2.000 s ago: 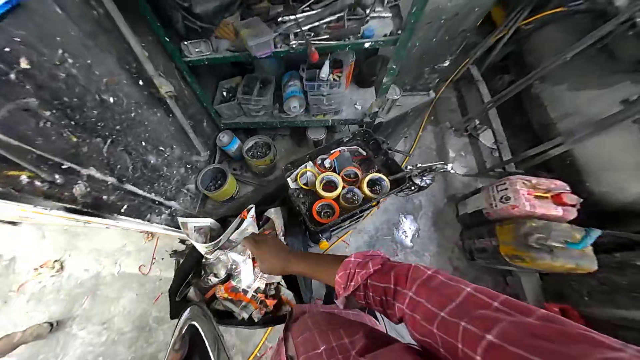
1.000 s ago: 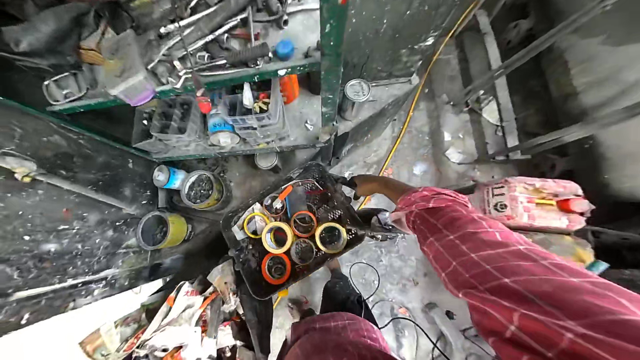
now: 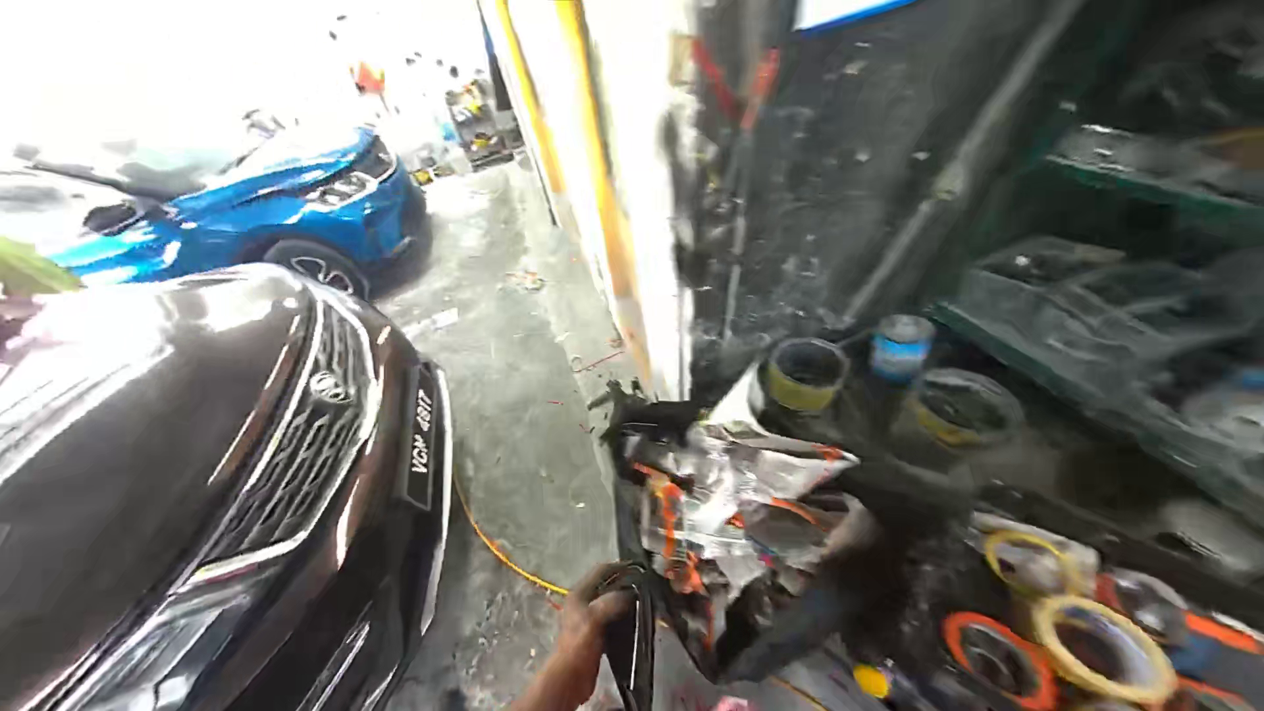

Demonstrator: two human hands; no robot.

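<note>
At the bottom middle, my left hand (image 3: 596, 617) is closed around the dark edge of a black plastic bag (image 3: 637, 642). Crumpled newspaper and masking scraps (image 3: 736, 494) with orange strips fill the bag, just up and right of the hand. My right hand cannot be made out; the area right of the bag is blurred. Rolls of masking tape lie at the lower right, among them a cream roll (image 3: 1104, 650) and an orange roll (image 3: 950, 632).
A dark car (image 3: 326, 464) fills the left side, with a blue car (image 3: 296, 202) behind it. A yellow hose (image 3: 504, 558) crosses the concrete floor. Tins (image 3: 808, 375), a blue-labelled can (image 3: 901, 348) and a green metal shelf (image 3: 1076, 380) stand to the right.
The view has swung far left, bringing in the cars. My left hand now shows on the bag. One second ago my right hand was at the tape crate; two seconds ago, at the newspaper.
</note>
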